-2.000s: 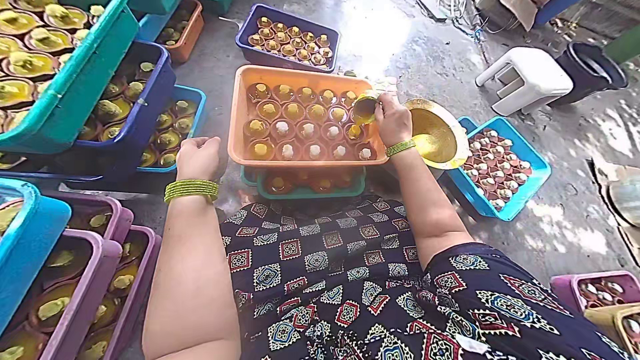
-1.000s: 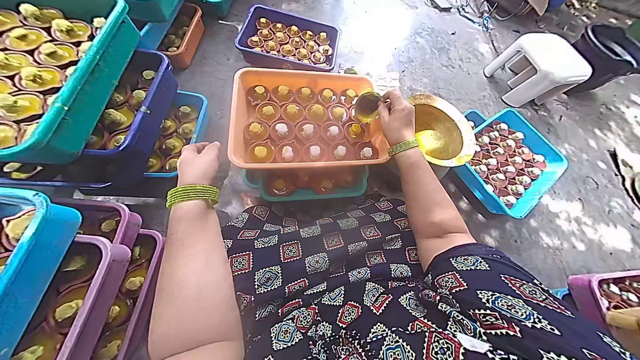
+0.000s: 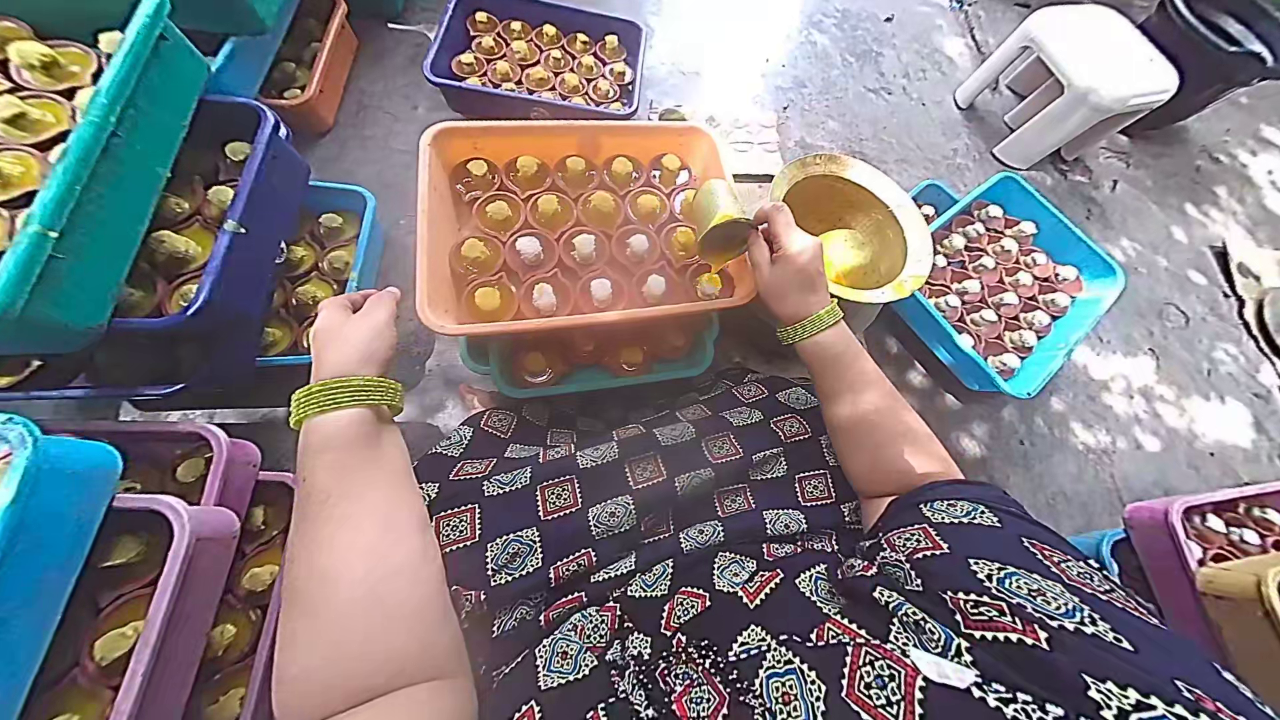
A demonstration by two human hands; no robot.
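My right hand [image 3: 790, 262] grips a small metal cup [image 3: 722, 222], tilted over the right end of an orange plastic tray [image 3: 432, 230]. Yellow liquid runs from the cup's lip onto a small clay cup [image 3: 708, 286] in the near right corner. Rows of such clay cups fill the tray; most hold yellow-topped lumps, several have white lumps. Just right of my hand stands a brass-coloured pot [image 3: 905, 215] with yellow liquid inside. My left hand [image 3: 355, 325] is loosely curled left of the tray, fingers bent in, with nothing seen in it.
A teal tray [image 3: 600, 385] sits under the orange one. Behind is a dark blue tray [image 3: 545, 104] of clay cups; at right, a light blue tray [image 3: 1085, 300] with white-topped ones. Stacked crates [image 3: 130, 200] line the left. A white plastic stool [image 3: 1090, 60] stands back right.
The metal cup in my right hand has moved nearer the tray's near right corner and now tips out yellow liquid. My left hand stays beside the tray.
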